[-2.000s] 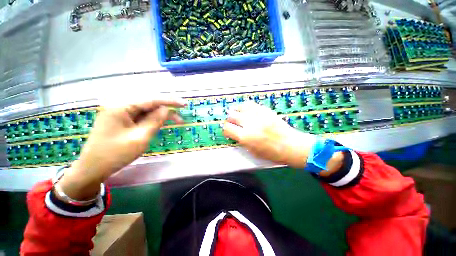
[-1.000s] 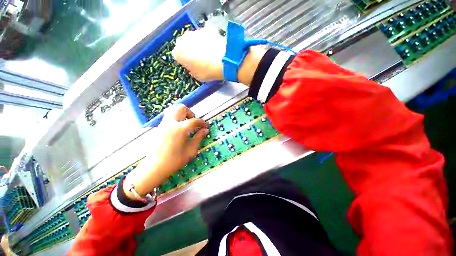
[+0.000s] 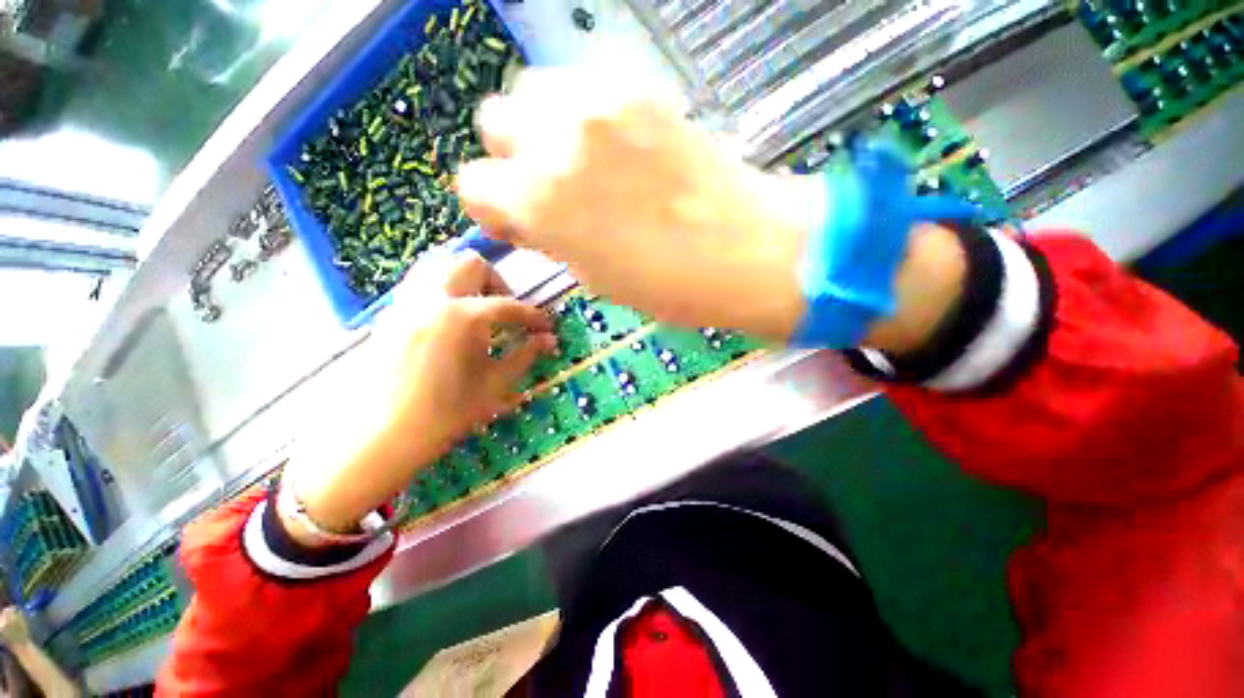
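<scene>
A green PCB panel (image 3: 621,379) with blue and silver parts lies on the rail in front of me. My left hand (image 3: 434,375) is over the panel, its thumb and fingertips curled close together at the panel's upper row; whether a part is between them cannot be told. My right hand (image 3: 641,191), blurred, with a blue strap on the wrist, is above the near right edge of the blue bin (image 3: 311,243). Its fingertips are bent and I cannot tell whether they hold anything. The bin holds a heap of dark capacitors (image 3: 396,157) with yellow-green marks.
Small silver parts (image 3: 235,256) lie on the bench left of the bin. A ribbed clear tray (image 3: 778,55) is behind my right hand. A grey plate (image 3: 1037,102) separates panels on the rail. Stacked panels (image 3: 41,545) stand far left. A cardboard box (image 3: 484,661) is below the rail.
The view tilted between the first two frames. My right hand went from the panel into the bin, then moved back toward me to the bin's near side. My left hand stays over the panel.
</scene>
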